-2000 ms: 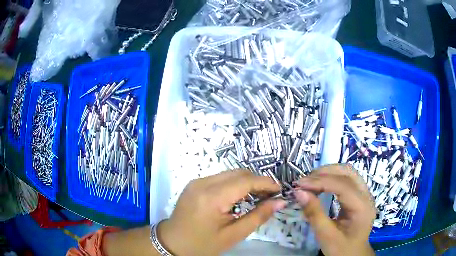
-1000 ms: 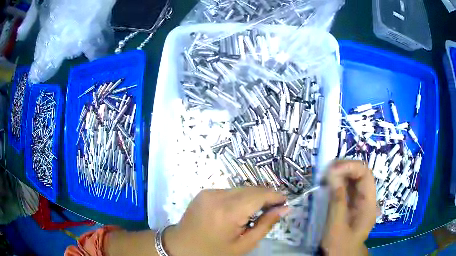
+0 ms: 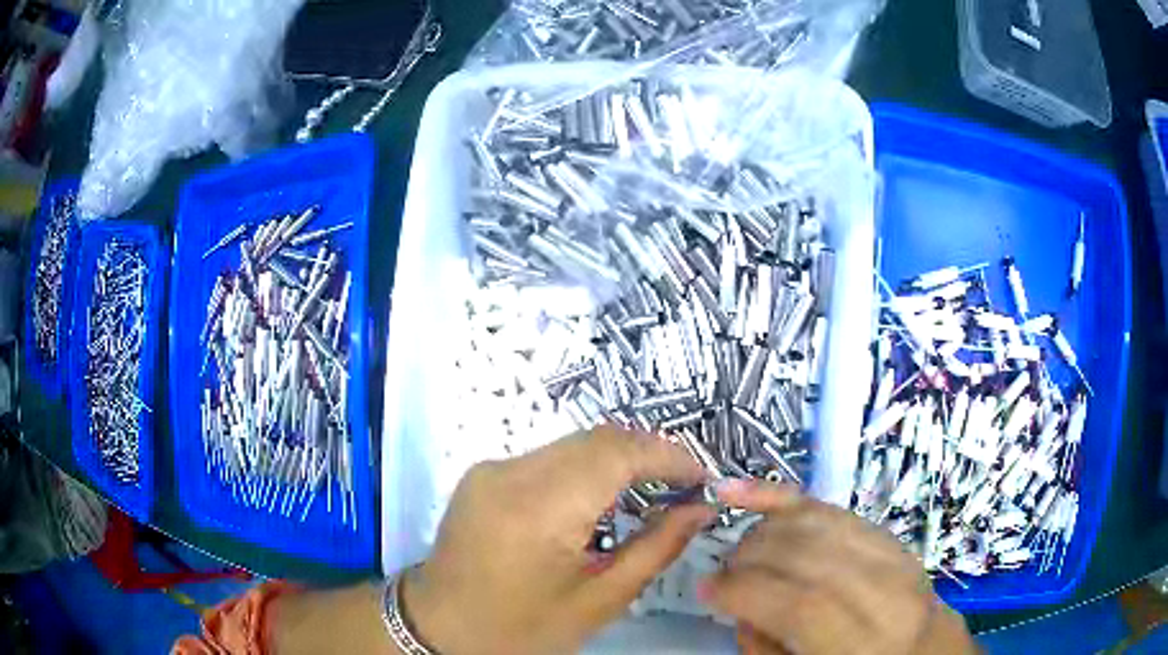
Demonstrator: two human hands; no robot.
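Note:
My left hand [image 3: 551, 544] is over the near part of the white centre bin [image 3: 423, 320], its thumb and forefinger pinched on a small dark and silver piece [image 3: 666, 493]. Another round-ended metal piece [image 3: 605, 540] shows in its curled fingers. My right hand [image 3: 833, 576] meets it from the right, with fingertips at the far end of the small piece; whether it grips anything is hidden and blurred. Metal tubes [image 3: 692, 288] lie heaped in the bin, with white plastic sleeves [image 3: 512, 371] at its near left.
Right blue tray [image 3: 1112, 307] holds joined pieces [image 3: 973, 448]. Left blue tray [image 3: 365, 256] holds slim stemmed pieces [image 3: 275, 371]. Two narrow blue trays stand far left. A clear bag of tubes [image 3: 666, 32] is at the bin's far end; a crumpled bag [image 3: 179, 102] and a clear box [image 3: 1035, 58] are beyond.
My right hand moved right, away from my left with a thin stem between them, then came back to my left fingertips. Both hands are together again.

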